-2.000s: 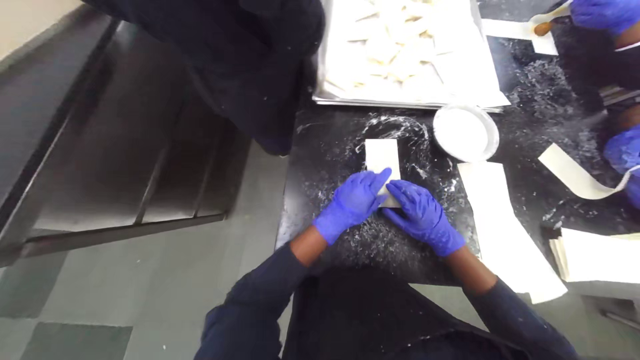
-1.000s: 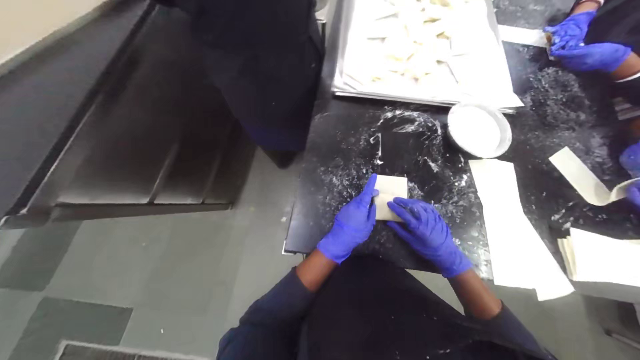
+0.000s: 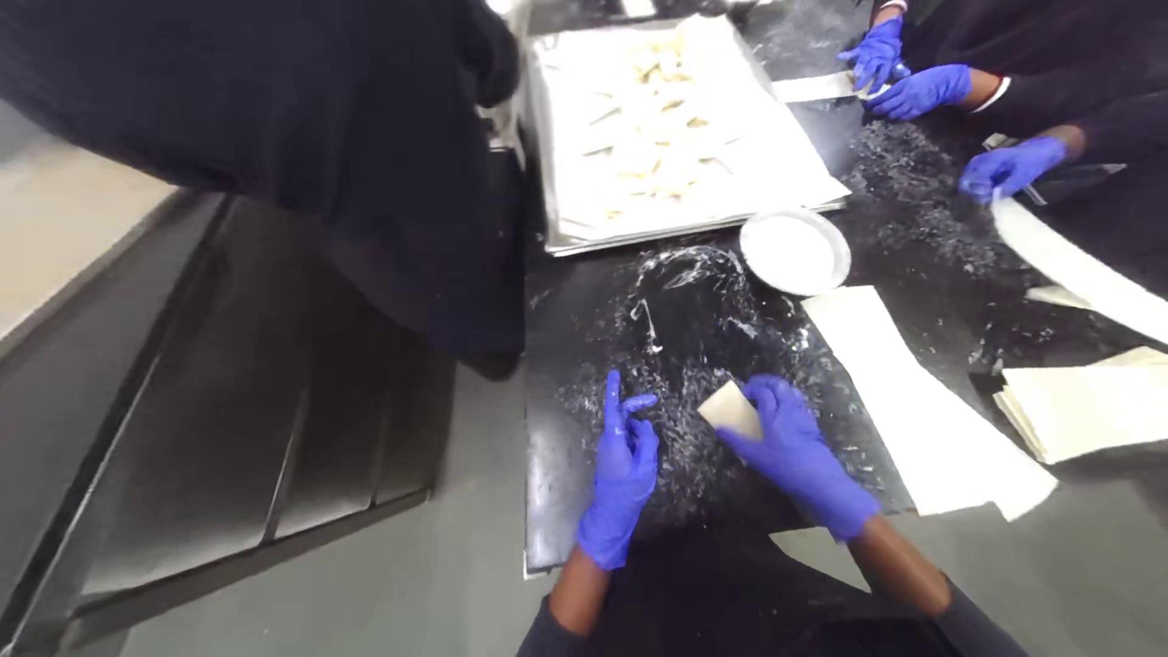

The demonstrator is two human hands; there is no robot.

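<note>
My right hand [image 3: 794, 447], in a blue glove, grips a small folded piece of pale dough [image 3: 732, 412] over the floured dark table. To its left, my left hand [image 3: 624, 465], gloved too, holds nothing, its fingers apart and pointing away from me. Long strips of dough [image 3: 912, 401] lie to the right of my right hand. A round white tub of flour [image 3: 795, 253] stands beyond them, against the corner of a paper-lined tray [image 3: 570, 239] that bears many small pieces of dough.
A stack of dough sheets [image 3: 1086, 411] lies at the right. Across the table, co-workers' gloved hands [image 3: 922, 91] handle dough strips [image 3: 1077, 265]. A person in dark clothing [image 3: 392, 164] stands at the left table edge, beside a dark metal unit [image 3: 210, 383].
Both hands were on the dough piece; now my left hand is off it and only my right hand holds it, farther right. One co-worker's hand has lifted a strip's end.
</note>
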